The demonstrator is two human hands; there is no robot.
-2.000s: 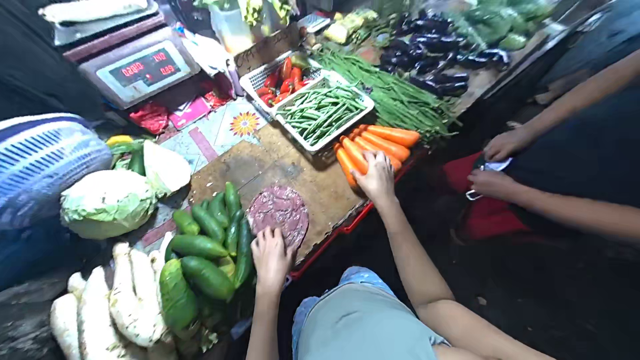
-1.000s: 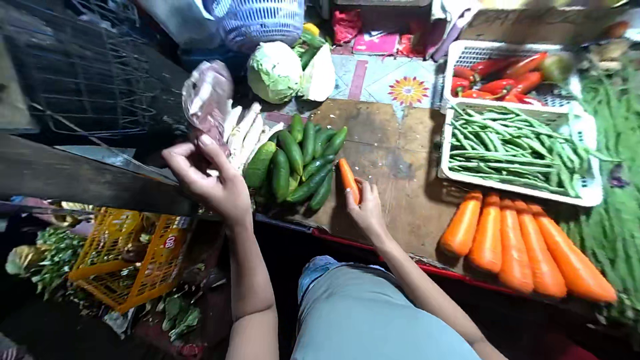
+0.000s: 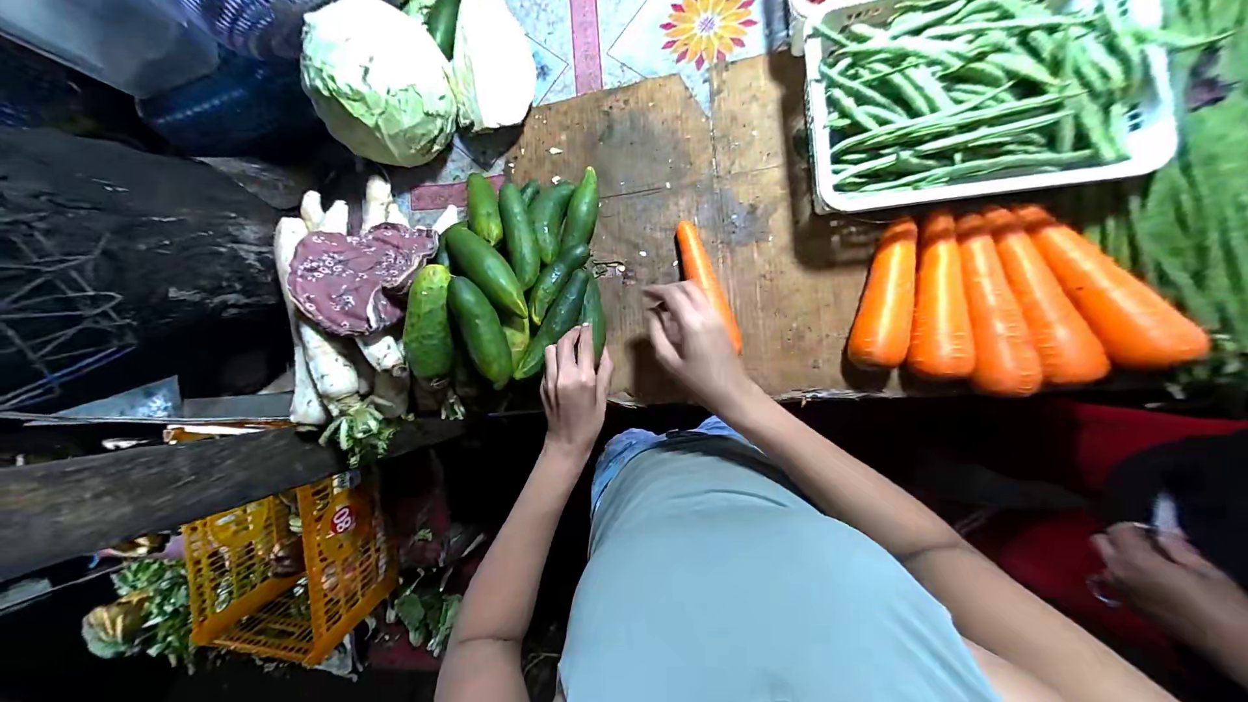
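My left hand (image 3: pixel 575 388) rests with its fingers on the front cucumber (image 3: pixel 593 314) of a pile of several. Over the wooden board, my right hand (image 3: pixel 690 336) has bent fingers beside a single carrot (image 3: pixel 710 278); whether it touches the carrot cannot be told. Several larger carrots (image 3: pixel 985 307) lie side by side to the right, below a white basket (image 3: pixel 994 185) of green beans (image 3: pixel 960 107). A crumpled purple patterned cloth (image 3: pixel 353 277) lies on white radishes (image 3: pixel 330 359), left of the cucumbers.
A cabbage (image 3: pixel 380 83) and a pale vegetable (image 3: pixel 492 63) stand behind the cucumbers. An orange plastic crate (image 3: pixel 292 575) is low at the left, below a dark wooden beam (image 3: pixel 146 487). Another person's hands (image 3: pixel 1160 575) are at the lower right.
My left hand has let go of the purple cloth, raised at the left a second ago, and has moved to the cucumbers. The cloth now lies on the radishes.
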